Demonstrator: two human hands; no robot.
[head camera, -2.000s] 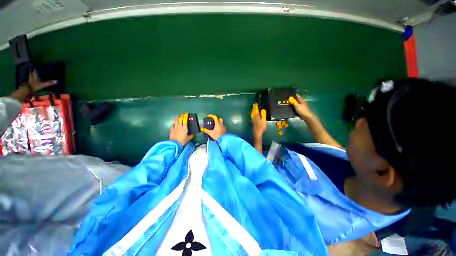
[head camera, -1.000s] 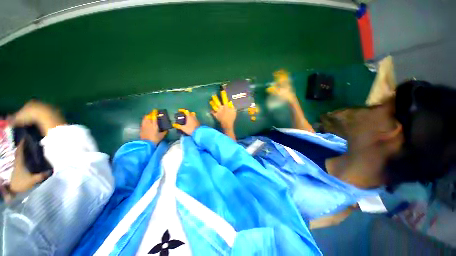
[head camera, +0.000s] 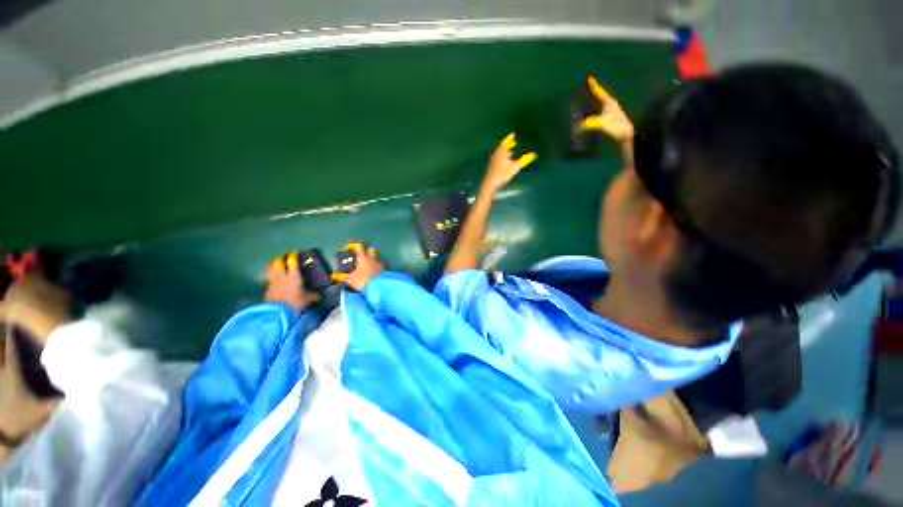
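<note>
My left hand (head camera: 285, 283), with yellow finger cots, holds a small black block (head camera: 315, 268) on the near side of the green bench (head camera: 327, 119). My right hand (head camera: 366, 265), also with yellow cots, holds a small dark squarish piece (head camera: 346, 260), perhaps a watch case, beside the block. The two pieces are close together with a narrow gap. Small light marks show on the dark piece. Blur hides finer detail, and I cannot tell whether a strap is attached.
A flat black gift box (head camera: 442, 224) with gold print lies right of my hands. A person in blue leans in at the right, one cot-tipped hand (head camera: 606, 121) at a dark box (head camera: 582, 124). Another person's white sleeve (head camera: 109, 376) is at the left. A pale raised edge (head camera: 376, 38) bounds the bench.
The view has swung to the right. The right-hand neighbour has let go of the gift box and reached toward the dark box farther back. My hands keep holding the same two pieces.
</note>
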